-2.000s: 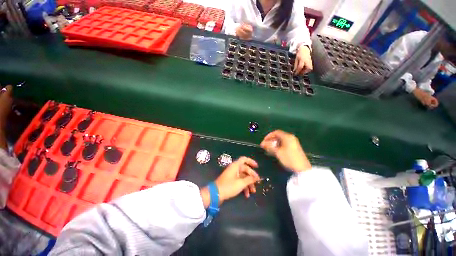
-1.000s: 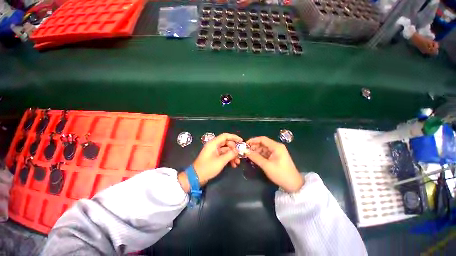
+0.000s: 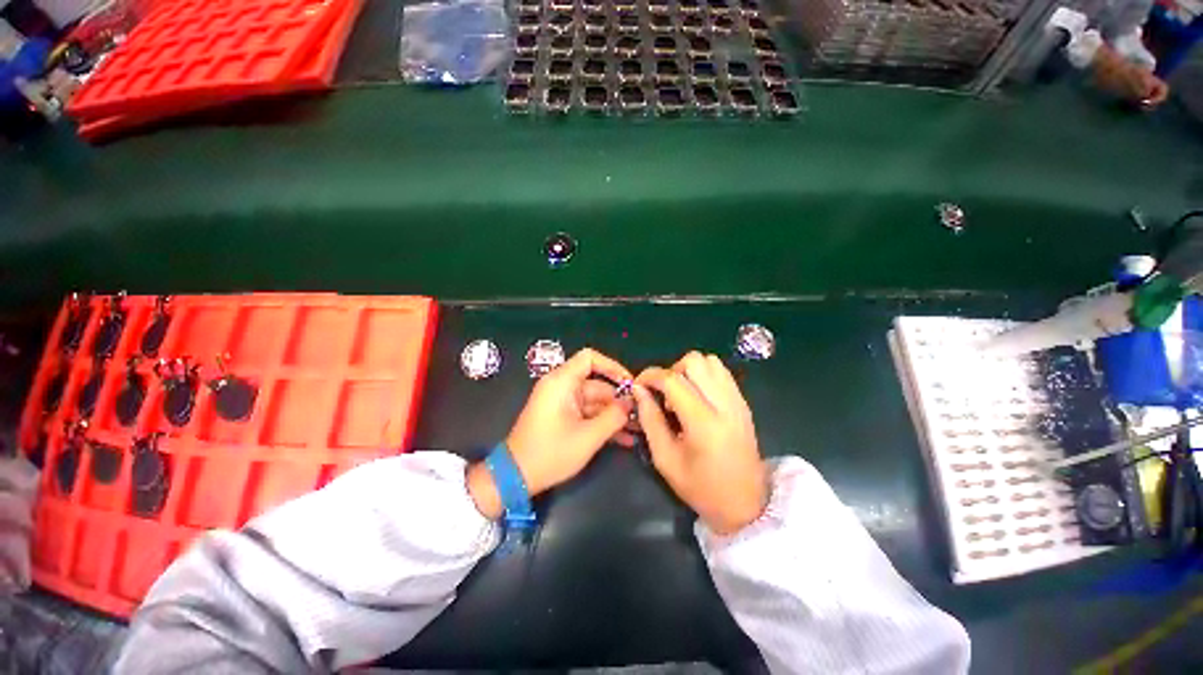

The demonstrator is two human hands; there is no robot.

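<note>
My left hand, with a blue strap at the wrist, and my right hand meet over the dark mat. Their fingertips pinch a small round module, mostly hidden by the fingers. Two silver-white round modules lie side by side left of my hands, one at the left and one close to my left fingers. Another silver-white module lies beyond my right hand. A dark round part lies on the green belt.
A red compartment tray with black round displays is at left. A white parts sheet with a dark fixture and a glue syringe is at right. Across the belt are a dark pocket tray, a clear bag and stacked red trays.
My hands have come together. Since one second ago, the held module has turned from face-on to a mostly hidden, edge-on view. The camera view has shifted downward, and the dark part appears farther left.
</note>
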